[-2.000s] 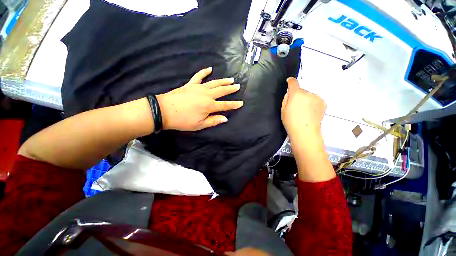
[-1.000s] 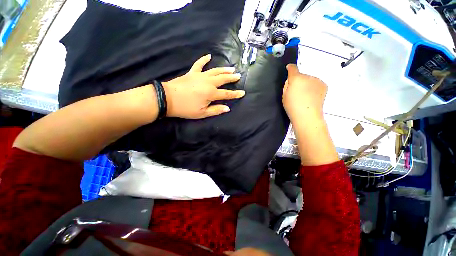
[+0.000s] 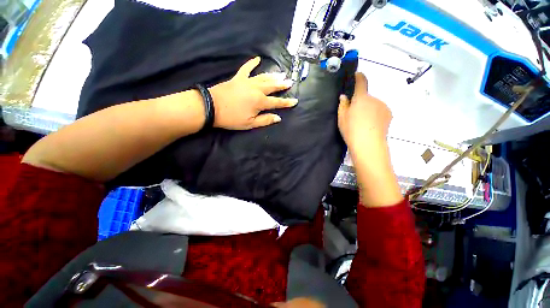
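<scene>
A large black garment panel [image 3: 265, 162] lies on the machine table and hangs over its front edge. White lining [image 3: 208, 213] shows below it near the lap. My left hand [image 3: 250, 99] lies flat on the panel with fingers spread, fingertips just left of and below the presser foot [image 3: 297, 72]. My right hand [image 3: 366, 117] grips the panel's right edge between thumb and fingers, below the round tension dial [image 3: 333, 50]. The needle's contact with the cloth is too small to make out.
The white JACK machine head [image 3: 416, 36] spans the upper right, its dark control panel [image 3: 518, 90] beyond. A tan sheet [image 3: 42, 48] lies far left. A blue crate [image 3: 120, 212] is below the table. Cords and a clear tray [image 3: 500, 180] are at right.
My left hand has moved slightly up and right towards the presser foot. My right hand's index finger now reaches up along the panel edge. The left part of the panel has shifted slightly right.
</scene>
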